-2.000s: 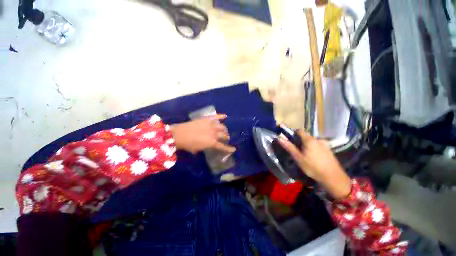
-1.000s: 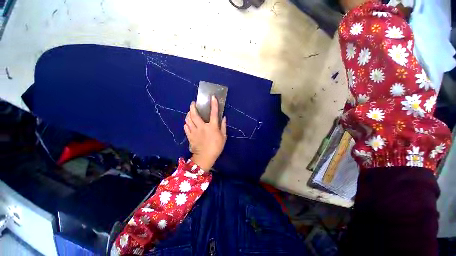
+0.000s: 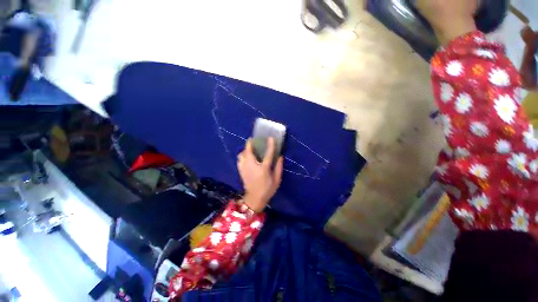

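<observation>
The navy cloth piece (image 3: 171,112) lies flat across the table, its rounded end at the left and stepped corners at the right. Thin white lines form an angular shape on it. My left hand (image 3: 259,180) holds the grey pressing block (image 3: 269,131) down on the cloth inside these lines, index finger on top. My right hand (image 3: 449,16) is at the top right edge, over the dark steam iron (image 3: 407,20) with its shiny metal side. The hand appears closed on it, but the frame edge cuts off part of the hand, and the fingers are unclear.
Black-handled shears (image 3: 324,13) lie at the table's (image 3: 377,100) top edge. A wooden ruler (image 3: 429,224) lies on a grey-white pad (image 3: 436,253) at the lower right, partly behind my sleeve. A blurred person's arm (image 3: 28,47) shows far left. Machine parts (image 3: 53,218) stand lower left.
My right hand and the iron have moved from the cloth's right end to the table's far right. The block has shifted and stands more upright in view. The view has turned, uncovering the white lines.
</observation>
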